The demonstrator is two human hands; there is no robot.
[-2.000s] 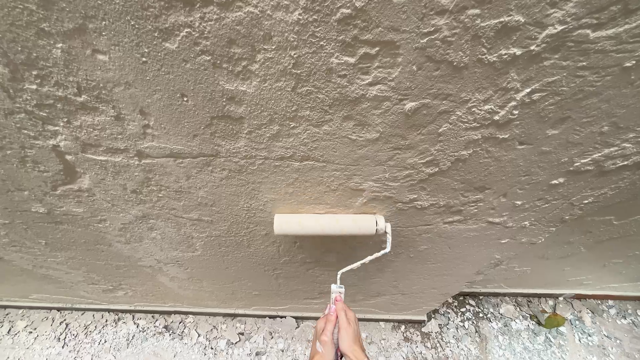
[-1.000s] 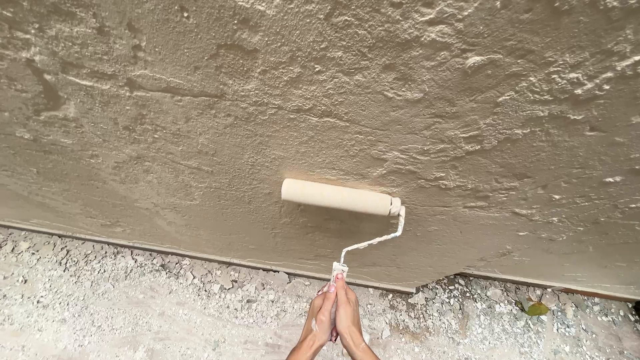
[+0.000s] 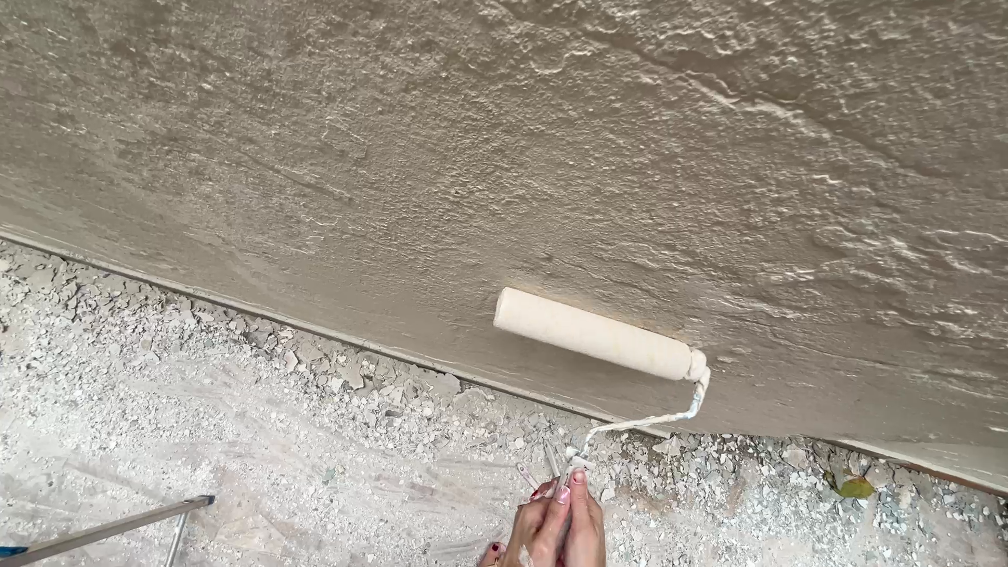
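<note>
A paint roller with a cream-coloured cover (image 3: 594,334) lies against the rough, taupe textured wall (image 3: 378,173), tilted down to the right. Its paint-crusted wire frame bends back to a handle at the bottom centre. Around that handle my left hand (image 3: 535,526) and my right hand (image 3: 581,520) are closed side by side, thumbs near its top. Paint smears mark my left hand. The fingers hide most of the handle.
Paint flakes and rubble cover the pale ground (image 3: 276,441) along the wall's base edge. A metal bar with a thin leg (image 3: 126,526) enters at the lower left. A yellow-green leaf (image 3: 855,488) lies at the right. Part of a foot (image 3: 492,551) shows beside my hands.
The roller has tilted more, its free end higher than its frame end, and both hands stay on its handle. The view has shifted and turned. The metal bar has come into view.
</note>
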